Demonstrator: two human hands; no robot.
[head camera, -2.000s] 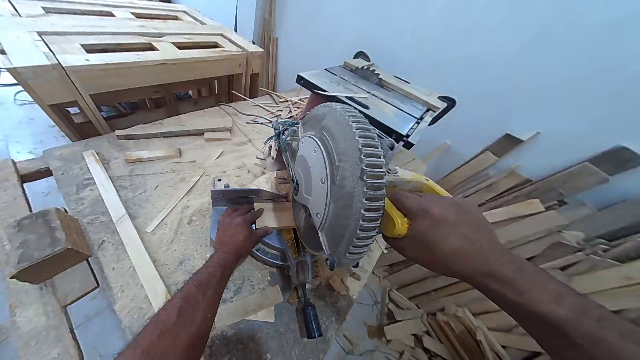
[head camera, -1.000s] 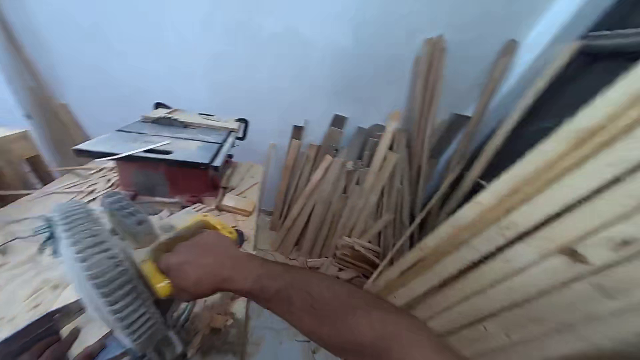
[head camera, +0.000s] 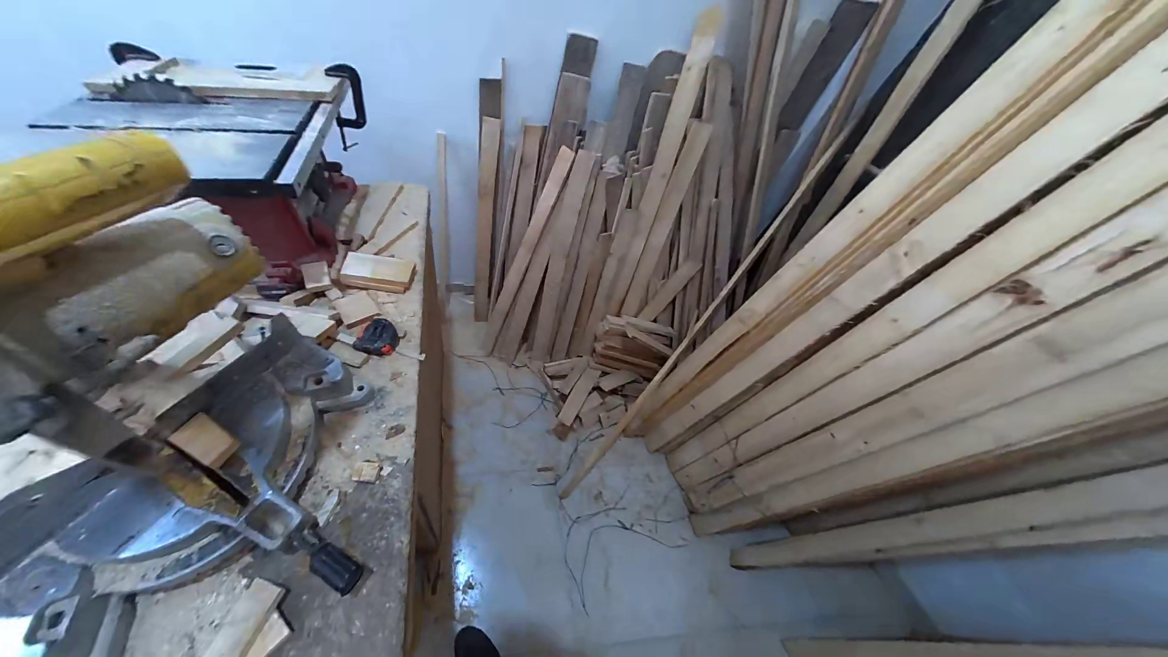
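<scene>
Neither my left hand nor my right hand shows in the head view now. At the left, the yellow and grey upper part of a miter saw (head camera: 119, 196) is raised over its metal base (head camera: 274, 438). A small wood block (head camera: 203, 440) lies on that base, against the fence. The black-gripped knob (head camera: 335, 566) of the saw points toward the bench's near right. Beside the saw, a black tape measure (head camera: 377, 337) with a red spot rests among offcuts on the wooden workbench (head camera: 388, 511).
A table saw (head camera: 219, 137) with a toothed blade stands behind. Wood strips (head camera: 584, 237) lean on the back wall, with short offcuts (head camera: 593, 392) at their foot. Long boards (head camera: 912, 301) slope across the right. Thin wires lie on the tiled floor (head camera: 547, 575).
The view has swung right and down. The right hand, earlier on the yellow saw handle, and the left hand, earlier at the wood by the fence, have left the view. The saw head is now raised.
</scene>
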